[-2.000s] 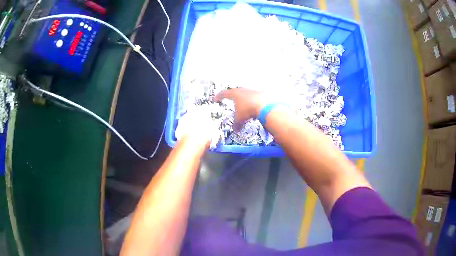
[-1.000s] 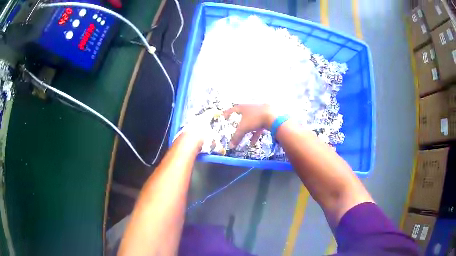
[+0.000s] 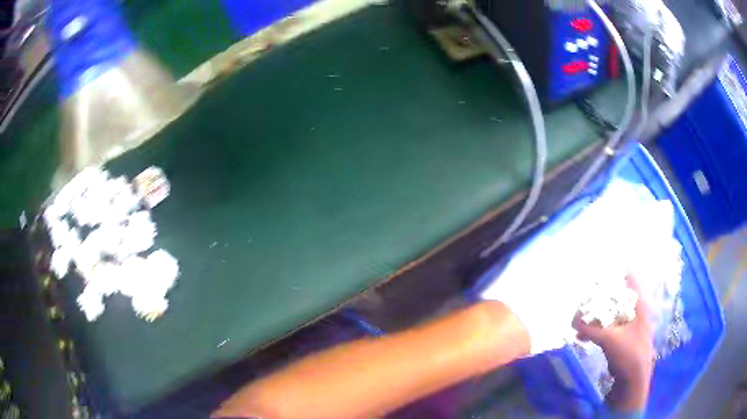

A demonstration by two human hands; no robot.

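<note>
A blue tote (image 3: 700,270) full of small white boards and a white, overexposed mass stands at the right, beside the bench. My left hand (image 3: 550,326), in a white glove, is over the tote's near side; its fingers blend into the white. My right hand (image 3: 629,340), bare, is beside it, with its fingers curled around a clump of white boards (image 3: 608,306). A pile of white boards (image 3: 106,241) lies on the bench at the left.
The dark green bench mat (image 3: 311,172) fills the middle. A soldering station (image 3: 573,53) with red digits and pale cables stands at its back right. A fume hood (image 3: 123,106) hangs at upper left. Another blue tote (image 3: 713,155) is at far right.
The view has swung left, bringing the bench, hood and white pile into sight. The tote now shows at the right. My right hand has closed around a clump of boards.
</note>
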